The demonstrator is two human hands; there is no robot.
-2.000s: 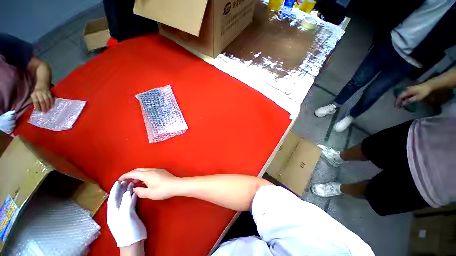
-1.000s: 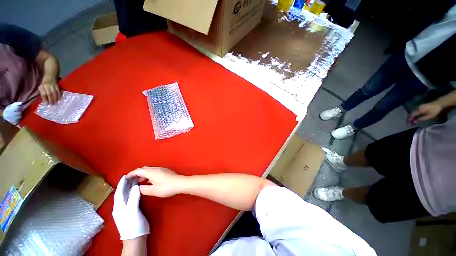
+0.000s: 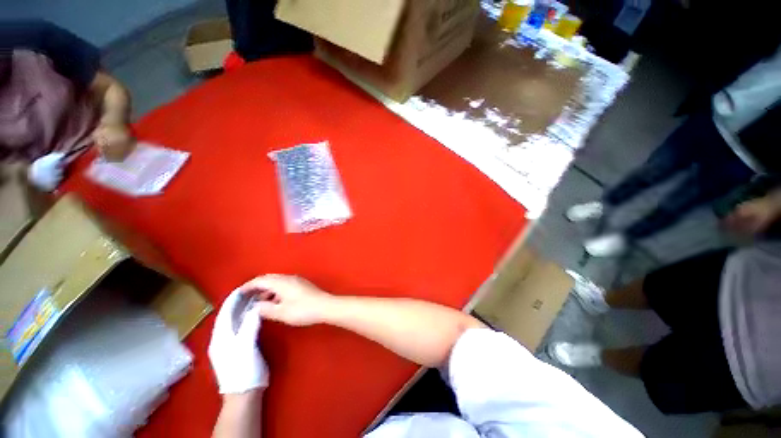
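My left hand [image 3: 237, 346], in a white glove, is at the lower left over the red table cover [image 3: 411, 214]. My bare right hand [image 3: 287, 299] touches the fingers of the glove. No part shows in either hand, but the fingers overlap and the frame is blurred, so I cannot tell whether something small is between them. A bagged part [image 3: 312, 186], a bubble bag with a dark dotted core, lies flat on the red cover beyond my hands.
An open bag supply carton [image 3: 64, 257] with bubble bags [image 3: 103, 376] is at lower left. Another person's hand [image 3: 113, 141] rests on a bubble bag [image 3: 150, 169]. A packing carton [image 3: 428, 43] stands on the white-patched board [image 3: 514, 85]. People stand at right.
The whole view has shifted, so the table and cartons sit further right in the picture. My hands stay together, with the right fingers still at the glove. The bagged part lies unmoved.
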